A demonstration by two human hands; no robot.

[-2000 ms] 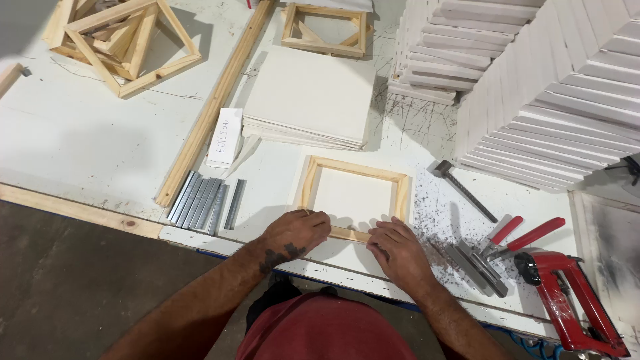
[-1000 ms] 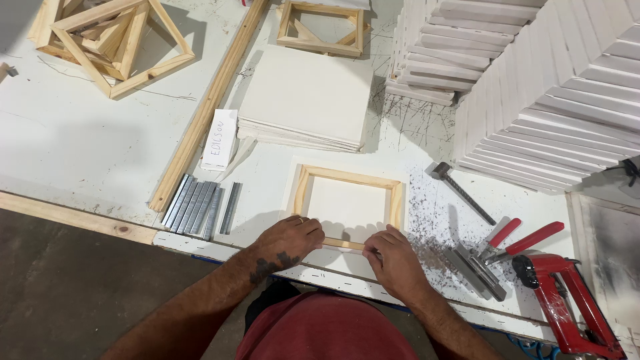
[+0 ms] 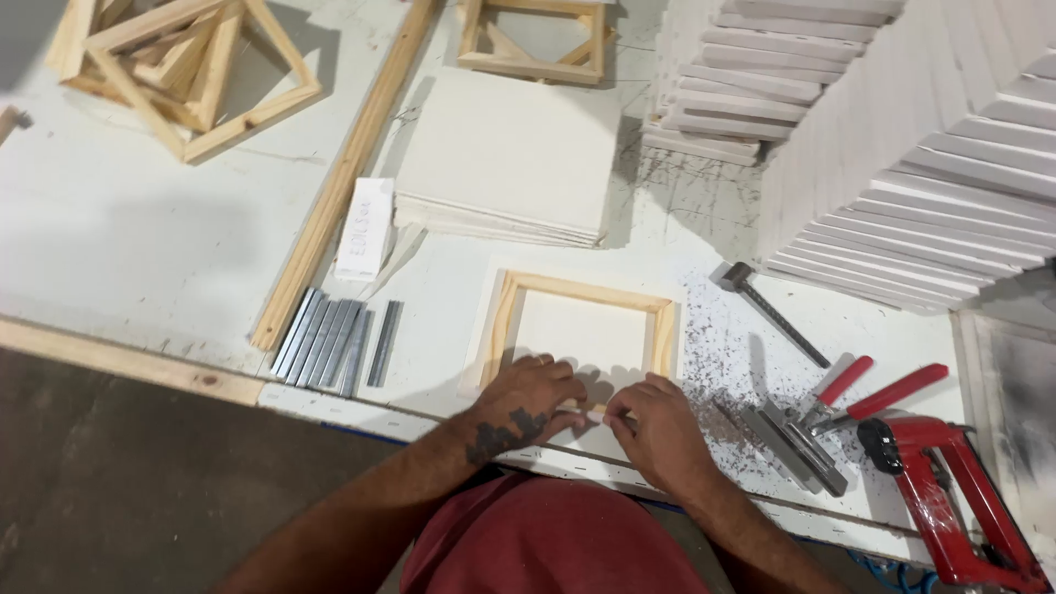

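A rectangular wooden frame [image 3: 587, 289] lies on a white canvas sheet [image 3: 582, 334] near the table's front edge. At the frame's near rail, my left hand [image 3: 528, 392] rests over the left part, thumb and fingers bent at the sheet's near edge. My right hand [image 3: 660, 425] pinches the same edge just to the right, thumb against forefinger. Both hands hide most of the near rail. Right of them lie canvas pliers [image 3: 792, 445] with red handles, and a hammer [image 3: 780, 313] with a ribbed metal handle. A red staple gun [image 3: 940, 495] sits at the table's right corner.
Behind the frame is a stack of canvas sheets [image 3: 511, 157]. Strips of staples [image 3: 326, 342] lie left, beside long wooden bars [image 3: 355, 165] and a small white box [image 3: 365, 229]. More wooden frames [image 3: 247, 124] lie far left. Tall stacks of white canvases [image 3: 891, 190] stand right.
Both hands stay at the frame's near rail. The fingers have drawn closer together along it, my right hand's thumb and forefinger now pinched at the edge.
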